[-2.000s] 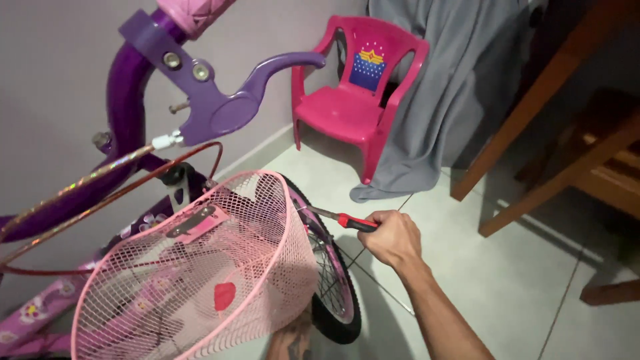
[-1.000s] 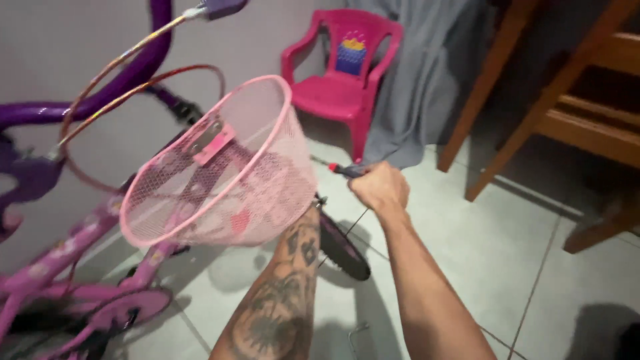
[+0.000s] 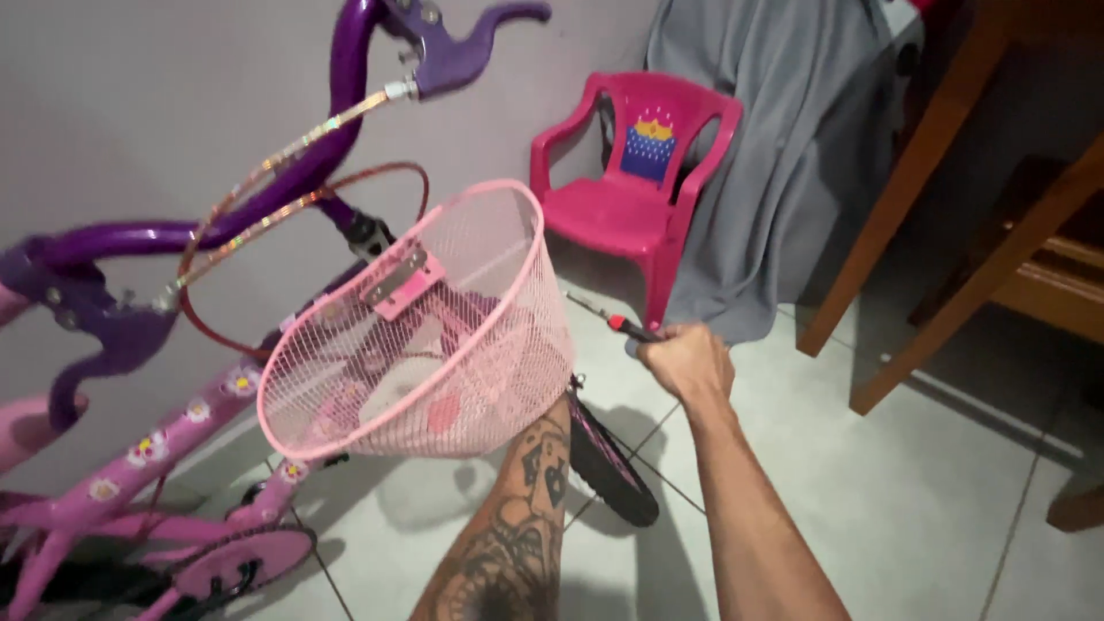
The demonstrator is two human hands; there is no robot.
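My right hand (image 3: 690,358) is closed around the black and red handle of a screwdriver (image 3: 634,329), whose metal shaft points up and left, clear of the bicycle. My left forearm, covered in tattoos, reaches up under the pink wire-mesh basket (image 3: 492,345); the left hand itself is hidden behind the basket, near the front wheel (image 3: 612,466). Inside the basket a metal and pink bracket (image 3: 403,283) fixes it to the bicycle's front. Purple handlebars (image 3: 138,240) with brake levers rise at the left, above the pink flowered frame (image 3: 172,423).
A pink plastic child's chair (image 3: 617,203) stands against the wall beyond the basket. Grey cloth (image 3: 768,172) hangs beside it down to the tiled floor. Wooden furniture legs (image 3: 906,207) are at the right. The chainring guard (image 3: 250,561) is low at the left.
The screwdriver, earlier with its shaft at the front wheel beside the basket, is now away from it in my right hand. My left forearm now shows below the basket. The handlebars have shifted in view.
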